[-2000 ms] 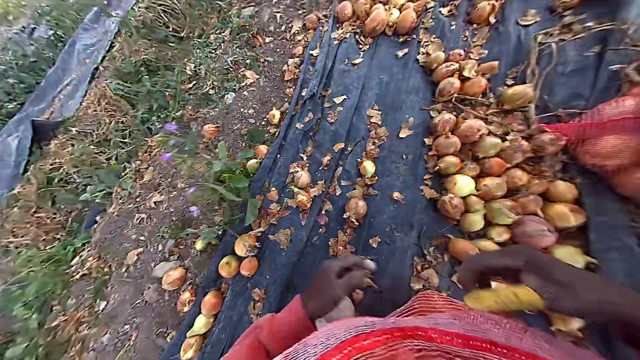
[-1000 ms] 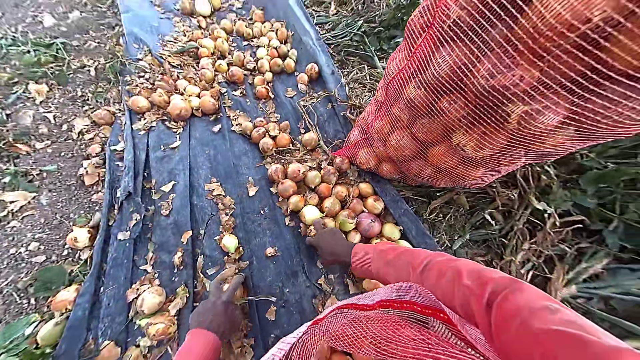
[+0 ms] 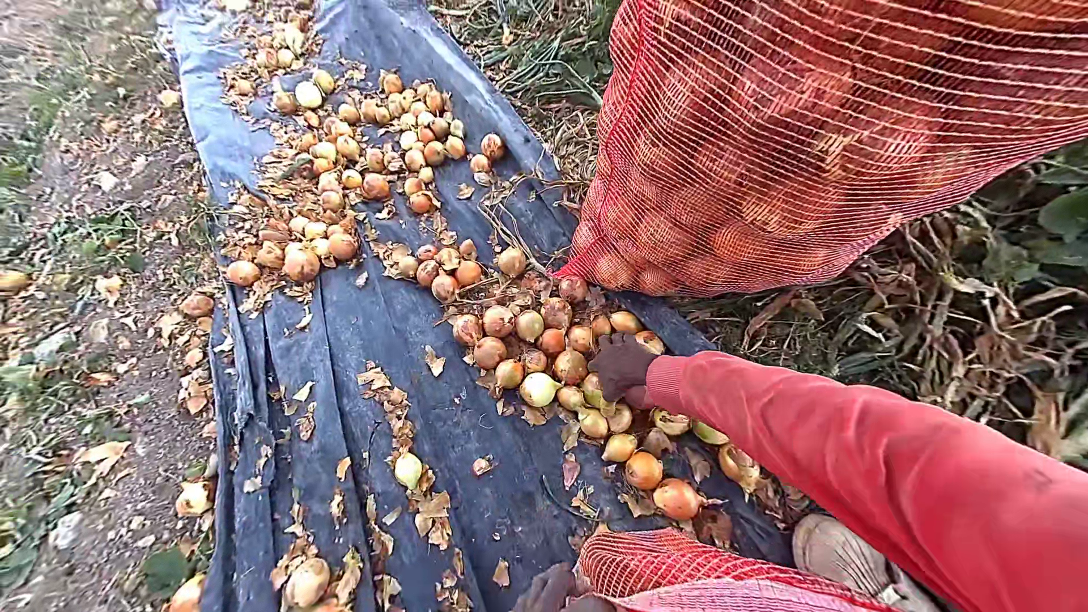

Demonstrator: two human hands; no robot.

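My right hand (image 3: 623, 367), in a red sleeve, reaches down onto the right side of a pile of onions (image 3: 569, 365) on dark ground fabric. Its fingers are partly hidden, so whether they grip an onion cannot be told. At the bottom edge, my left hand (image 3: 557, 591) is partly cut off beside an open-weave red mesh bag (image 3: 671, 565); its fingers and any grip are unclear. A large red mesh sack (image 3: 748, 161) full of onions stands at the upper right, its lower corner close to the pile.
More onions (image 3: 340, 170) and dry skins lie farther up the ground fabric (image 3: 365, 331). Loose onions (image 3: 308, 581) sit near the lower left. Soil and weeds border the left; dry stalks and leaves (image 3: 918, 331) border the right. A shoe (image 3: 837, 552) shows at lower right.
The view has shifted. A second ago my left hand was over the fabric with its fingers spread; now it is at the mesh bag by the bottom edge. My right hand remains at the onion pile.
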